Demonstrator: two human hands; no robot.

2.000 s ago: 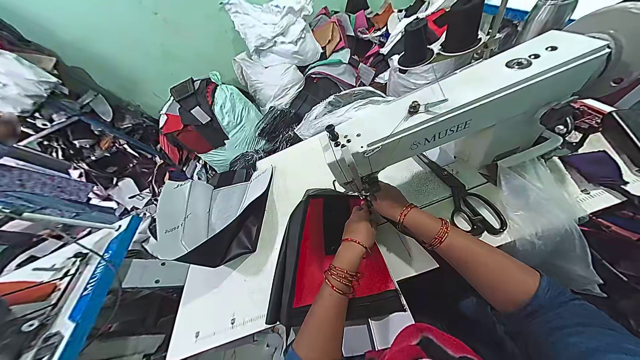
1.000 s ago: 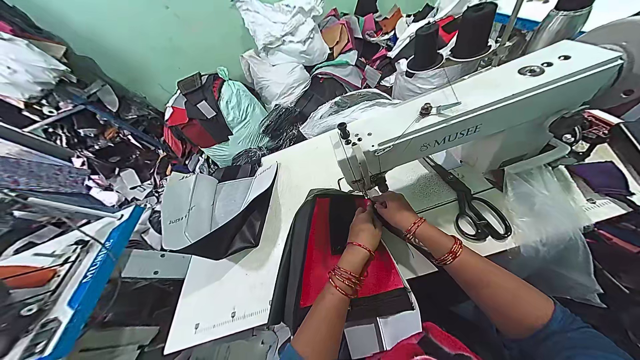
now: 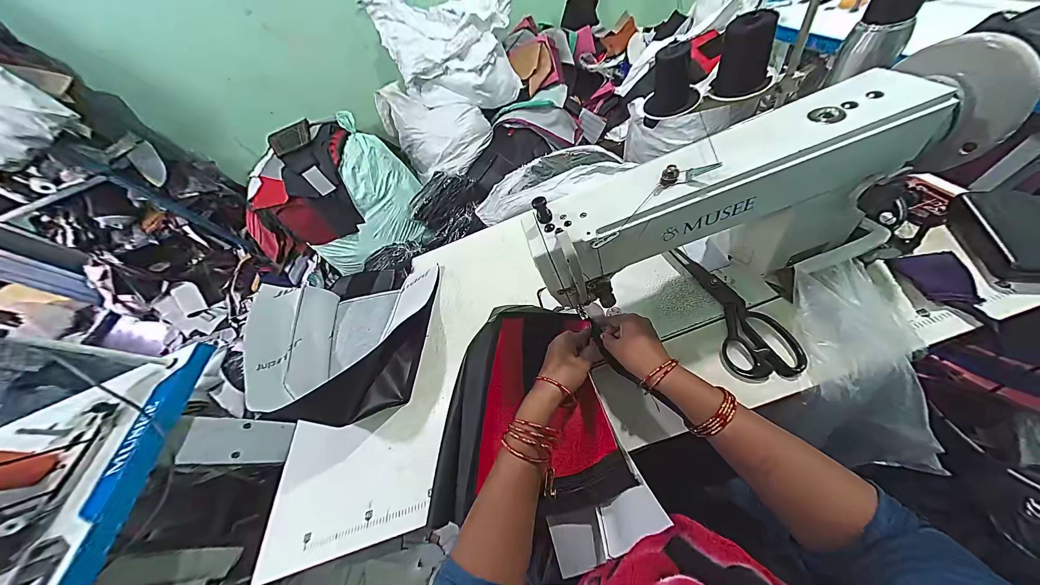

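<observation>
A white Musee sewing machine reaches over its table, and a red and black fabric panel lies below its needle area. My left hand pinches the panel's edge just in front of the presser foot. Close beside it, my right hand grips a narrow black strip at that same edge. The fingertips nearly meet, and the exact stitching point is partly hidden. Black-handled scissors rest on the table right of my right hand. A black piece with pale backing lies folded to the left.
Black thread cones stand behind the machine. A clear plastic bag hangs over the table's right front edge. Stuffed sacks and fabric scraps are heaped by the wall. Part of a blue-edged machine table is at the left.
Both hands stay close to the needle area throughout. My right hand's fingers have shifted slightly at the panel's edge. The scissors and the folded piece have stayed in place.
</observation>
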